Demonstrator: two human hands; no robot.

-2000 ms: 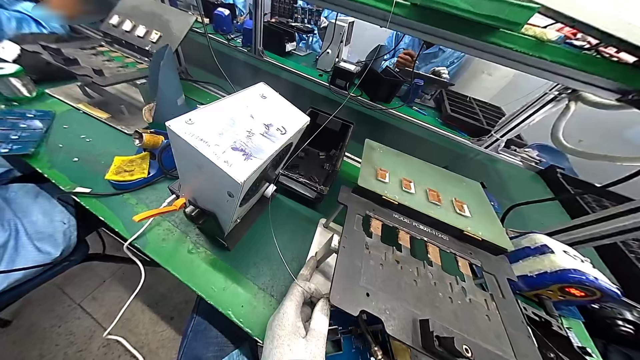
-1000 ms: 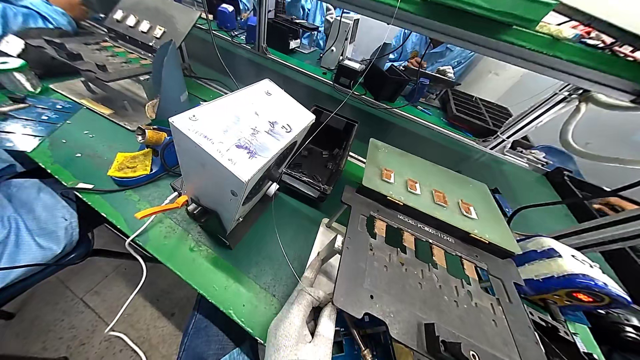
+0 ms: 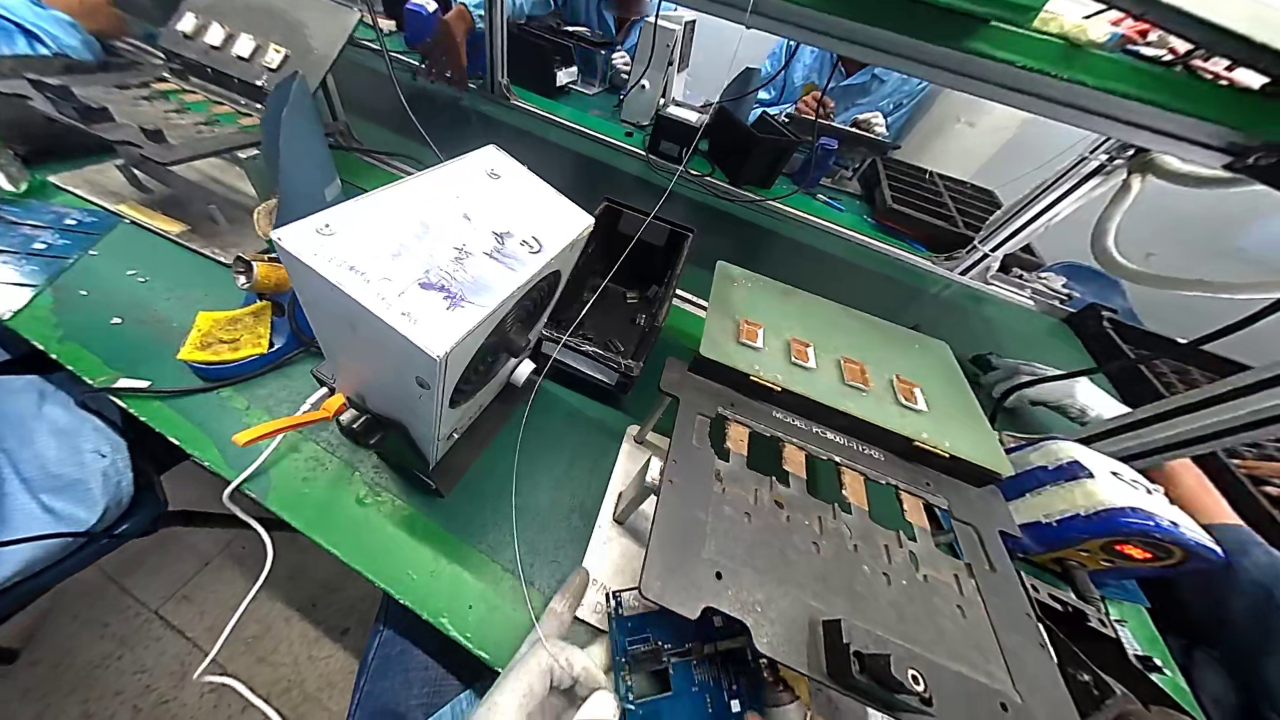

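Note:
My left hand (image 3: 555,665), in a pale glove, is at the bottom edge with its fingers at the left edge of a blue circuit board (image 3: 675,665). One finger points up. To the right stands a dark fixture plate (image 3: 800,580) with slots, a black block and a metal base plate (image 3: 612,530) under it. The fixture's raised green lid (image 3: 840,345) bears several copper-coloured pads. A metal-tipped tool (image 3: 780,690) shows by the board. Of my right hand, at most a sliver shows at the bottom edge; its hold is hidden.
A white fan unit (image 3: 430,260) stands at centre left, beside a black bin (image 3: 625,290). A yellow sponge (image 3: 228,333) lies left. A blue-and-white device (image 3: 1100,510) with a red display stands right. Another person's gloved hand (image 3: 1050,393) is behind it. A thin wire crosses the view.
My left hand has moved down from the fixture's left edge and is now by the circuit board, which shows more. Another person's gloved hand has come in at the right.

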